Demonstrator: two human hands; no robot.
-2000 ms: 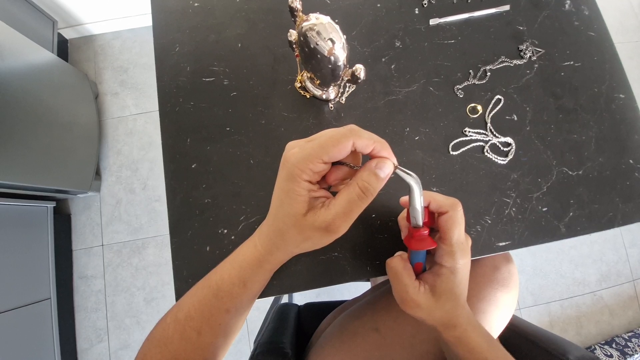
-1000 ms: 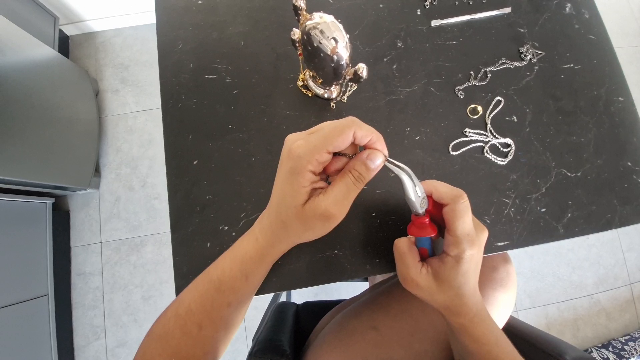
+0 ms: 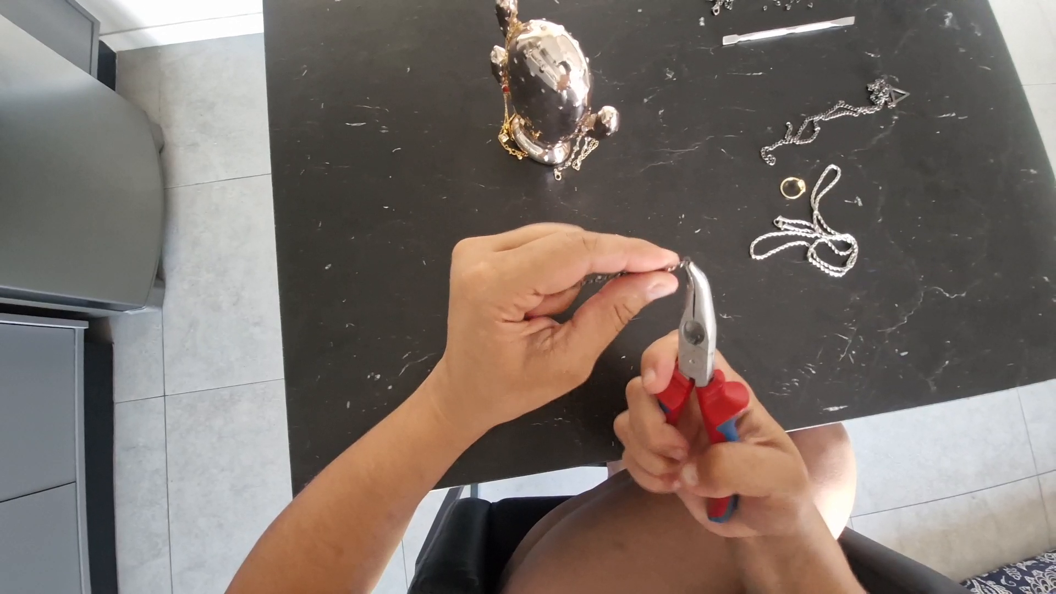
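Observation:
Between thumb and forefinger my left hand point(image 3: 544, 305) pinches a thin dark metal chain point(image 3: 606, 277), most of it hidden by the fingers. My right hand point(image 3: 718, 445) grips bent-nose pliers point(image 3: 700, 330) with red and blue handles, its fingers wrapped around them. The tips of the pliers meet the end of the chain just right of my left fingertips; whether they clamp a link is too small to tell. Both hands are above the near part of the black marble-patterned table point(image 3: 371, 247).
A shiny rose-gold figurine point(image 3: 549, 82) draped with fine chains stands beyond my left hand. On the right lie a silver rope chain point(image 3: 817, 235), a gold-coloured ring point(image 3: 792, 188), a chain with a triangular pendant point(image 3: 833, 114) and a flat metal tool point(image 3: 788, 31).
The pliers have turned more upright, with their handles spread wider in my right hand. My left thumb and forefinger have straightened, and more of the chain shows between them.

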